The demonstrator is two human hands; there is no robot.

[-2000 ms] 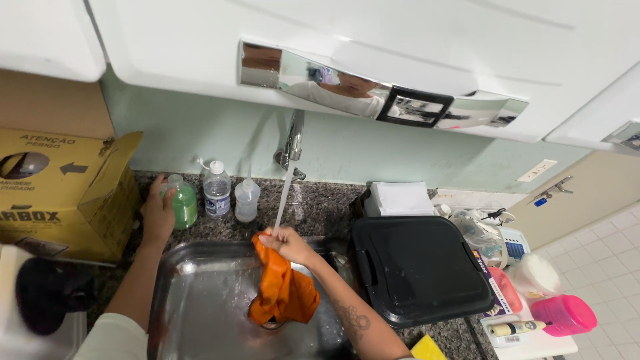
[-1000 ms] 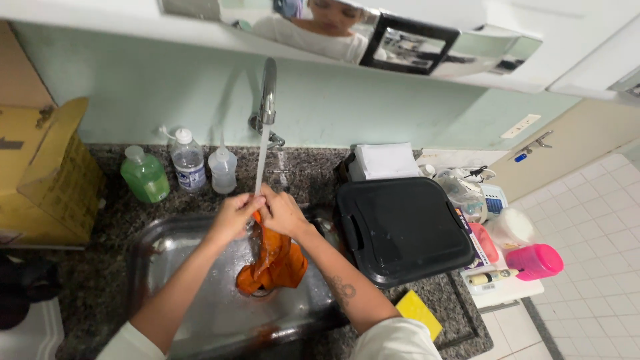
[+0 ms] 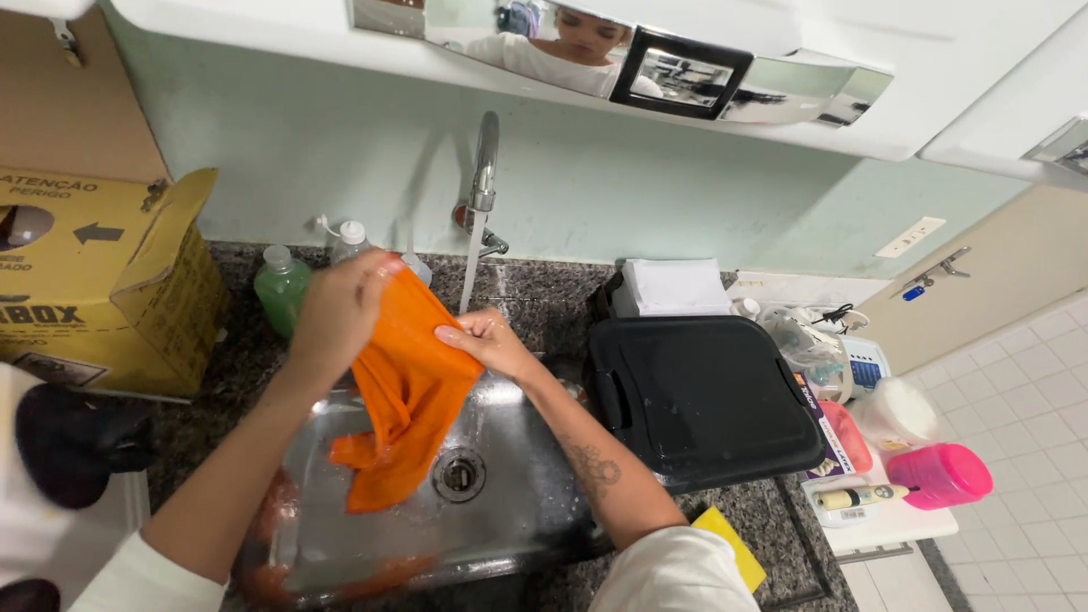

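Observation:
An orange cloth (image 3: 416, 382) hangs stretched between my two hands over the steel sink (image 3: 527, 510). My left hand (image 3: 340, 310) grips its upper left corner, in front of the bottles, slightly blurred. My right hand (image 3: 489, 340) pinches the cloth's right edge between thumb and fingers, just below the stream. Water runs from the chrome faucet (image 3: 484, 170) behind my right hand. The cloth's lower end hangs left of the drain (image 3: 459, 474). A bottle of green liquid (image 3: 282, 289) and a clear bottle with a white cap (image 3: 351, 242) stand behind, the latter partly hidden.
A yellow cardboard box (image 3: 161, 297) stands at the left. Right of the sink lies a black plastic lid (image 3: 705, 399), with white paper towels (image 3: 676, 287) behind it. A yellow sponge cloth (image 3: 731, 548) lies at the front right, and a pink container (image 3: 939, 476) farther right. White cabinets (image 3: 544, 51) overhang the counter.
Two seconds ago my left hand was at the green bottle; then both hands were together under the stream. Now they are apart, with the cloth raised and spread between them, baring the drain.

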